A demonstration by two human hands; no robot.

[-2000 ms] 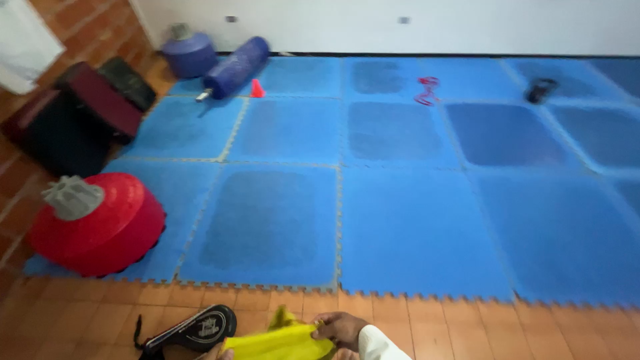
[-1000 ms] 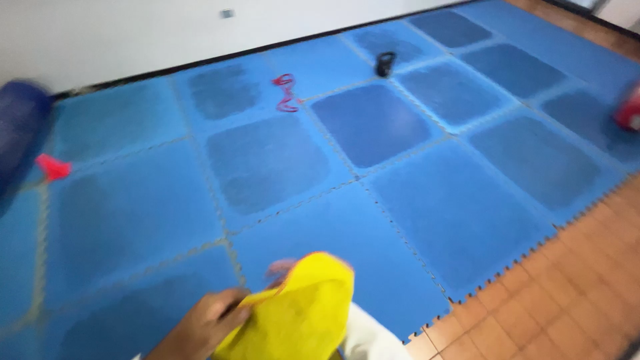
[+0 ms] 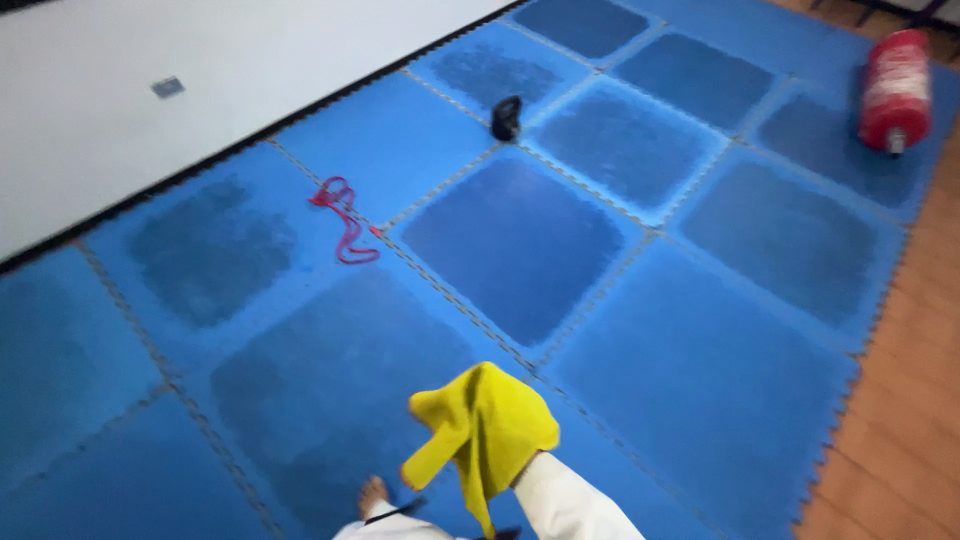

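A yellow cloth (image 3: 499, 427) is bunched over my right hand, with loose ends hanging to the left and down. Only a sliver of my right hand (image 3: 527, 466) shows at the wrist, above a white sleeve (image 3: 574, 499); its fingers are hidden by the cloth. The cloth is above the blue foam floor mats (image 3: 697, 315). My left hand is out of view. A bare foot (image 3: 373, 495) is at the bottom, left of the cloth, beside white clothing and a dark strip.
A red strap or cord (image 3: 349, 225) lies on the mats, with a black object (image 3: 506, 118) farther back. A red cylindrical bag (image 3: 896, 94) lies at the upper right. A white wall (image 3: 225, 45) runs along the upper left; terracotta floor tiles (image 3: 900, 397) border the mats at right.
My left hand has let go of the yellow cloth and left the view; the cloth now hangs over my right hand. The view has swung right, away from the red round base and the blue bag.
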